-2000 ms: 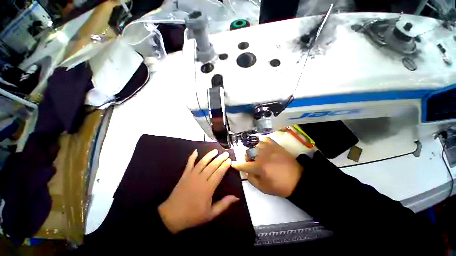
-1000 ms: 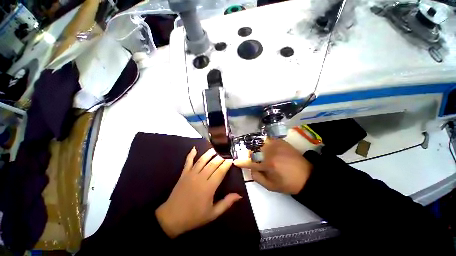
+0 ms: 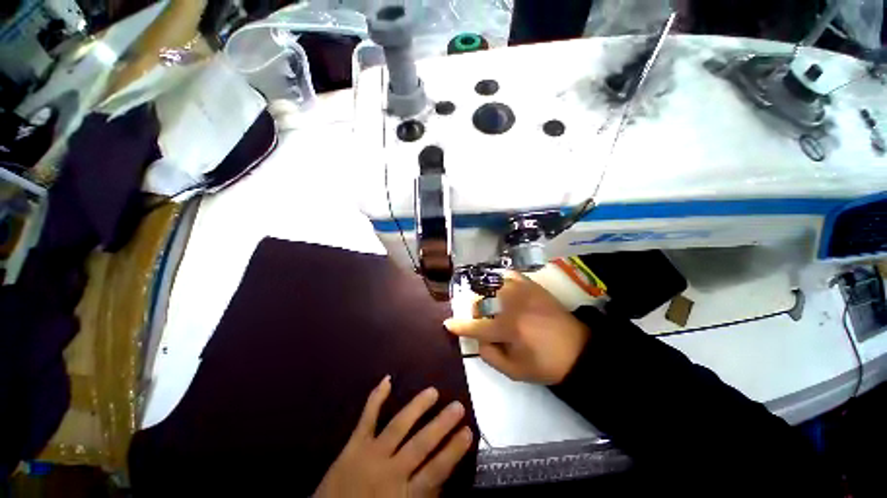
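The dark plum cut panel [image 3: 321, 331] lies flat on the white table, left of and under the needle area of the white sewing machine [image 3: 525, 165]. My left hand [image 3: 407, 449] rests flat on the panel near the front table edge, fingers spread, its lower part cut off by the frame. My right hand [image 3: 520, 329] is beside the presser foot [image 3: 478, 282], index fingertip at the panel's right edge. Its other fingers are curled, and whether it pinches the cloth cannot be told.
Dark plum pieces [image 3: 102, 185] lie on cardboard [image 3: 97, 340] at left, beside white pieces [image 3: 206, 122]. Under the machine arm are a black rectangle [image 3: 637, 282], yellow and orange handles [image 3: 582, 276] and a small brown square [image 3: 680, 310]. A ruler strip [image 3: 554, 465] runs along the front edge.
My left hand has moved from near the needle down towards the front edge. The panel's far edge sits slightly farther from me. My right hand stays by the presser foot.
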